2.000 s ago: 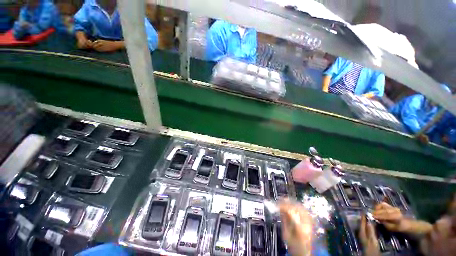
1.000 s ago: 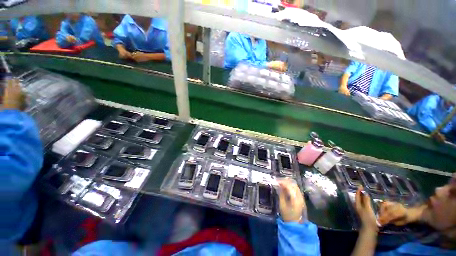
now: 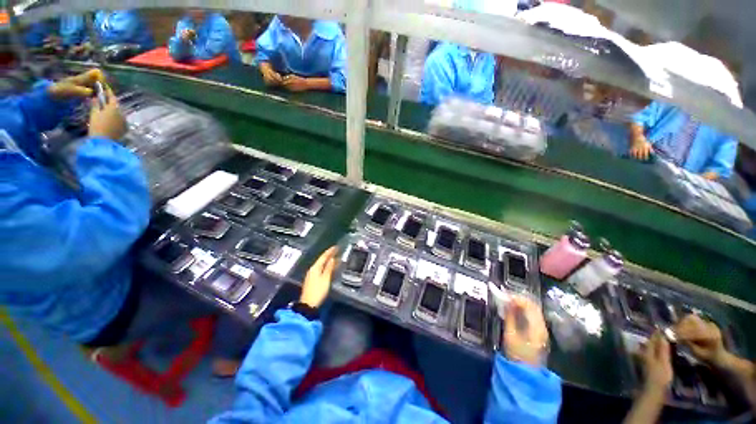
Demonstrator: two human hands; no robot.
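Note:
A clear tray (image 3: 452, 267) of closed flip phones in two rows lies in front of me, with small white labels beside some phones. My left hand (image 3: 319, 280) is at the tray's front left corner, beside the leftmost front phone (image 3: 356, 263). Its fingers point up and away, and nothing shows in it. My right hand (image 3: 524, 328) is at the tray's front right end, blurred, with a small white wipe (image 3: 500, 298) at its fingertips. It covers the end of the front row, so what lies under it is hidden.
Pink bottle (image 3: 565, 252) and white bottle (image 3: 597, 272) stand right of the tray, behind crumpled white wipes (image 3: 574, 319). Another person's hands (image 3: 680, 348) work at the far right. Another phone tray (image 3: 264, 248), a white block (image 3: 201, 194) and stacked trays (image 3: 170, 137) are left. A post (image 3: 356, 99) rises behind.
My left hand has come into view at the tray's front left corner. My right hand stays at the right end. The view has turned left, showing more of the neighbouring worker.

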